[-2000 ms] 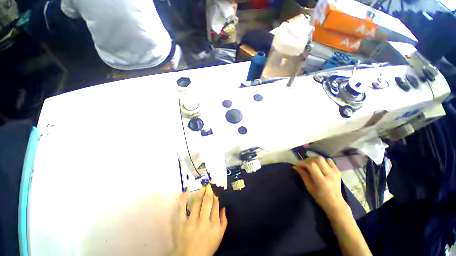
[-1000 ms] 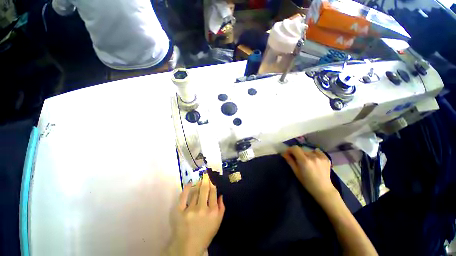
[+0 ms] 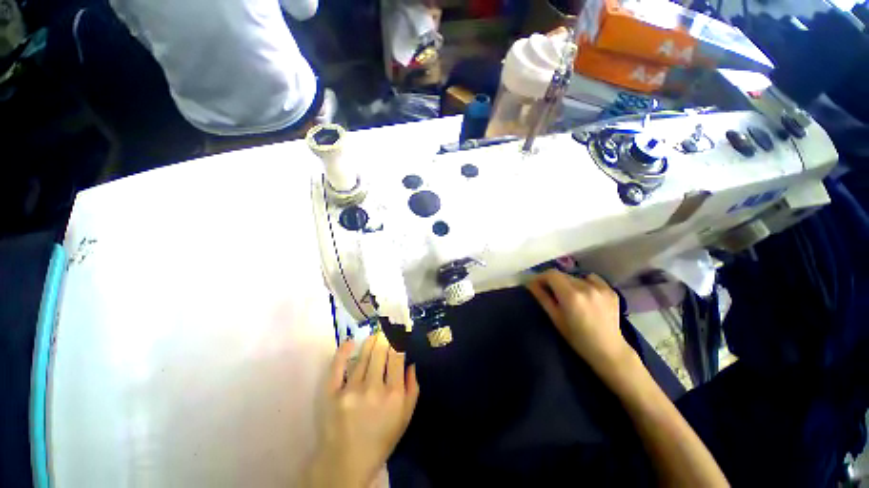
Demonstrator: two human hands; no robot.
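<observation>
A dark garment piece (image 3: 505, 391) lies under the white sewing machine (image 3: 534, 205) and spreads toward me. My left hand (image 3: 370, 400) lies palm down at the needle area, its fingertips at the cloth's left edge; the needle and presser foot are mostly hidden by the machine head and fingers. My right hand (image 3: 586, 310) rests on the cloth under the machine arm, fingers bent over its far edge. What lies beneath the right fingertips is hidden.
The white table (image 3: 191, 334) has a light-blue left edge (image 3: 48, 362). Behind the machine are a lidded cup (image 3: 524, 86), a dark blue thread cone (image 3: 475, 118) and orange-white boxes (image 3: 629, 48). A person in a white shirt (image 3: 224, 67) is beyond. Dark cloth heaps (image 3: 800, 334) lie right.
The view has shifted, so the machine sits slightly left and higher. Both hands stay on the cloth, the left at the needle area and the right under the arm.
</observation>
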